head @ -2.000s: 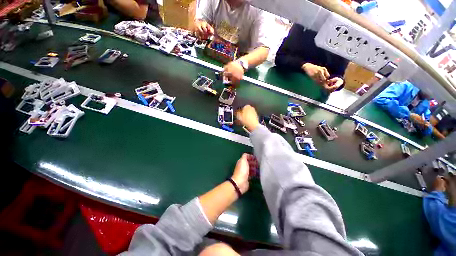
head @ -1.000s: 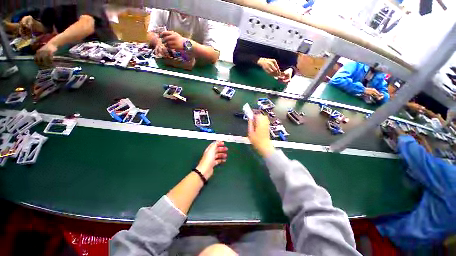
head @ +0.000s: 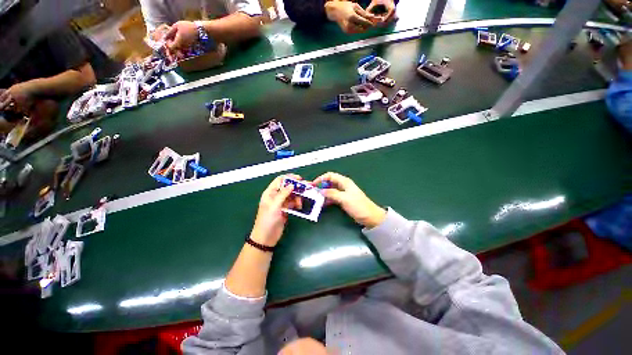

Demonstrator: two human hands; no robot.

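Note:
A white rectangular housing (head: 311, 210) with a large open window is held above the green worktop, in front of me. A blue-purple strip runs along its upper end. My left hand (head: 274, 201) grips its left side, the thumb on the upper end. My right hand (head: 346, 197) is at its upper right corner, with its fingertips on a small blue part (head: 323, 185). The fingers hide part of the strip and the blue part.
Units with blue cells lie on the belt, one of them (head: 275, 136) just beyond the pale metal strip (head: 360, 143). Housings (head: 53, 253) are heaped at the left. A grey post (head: 544, 59) stands at the right. People work across the belt.
My right hand has come back from the belt with a housing, and my left hand, open before, now grips it too. The view has turned, so the belt slants differently.

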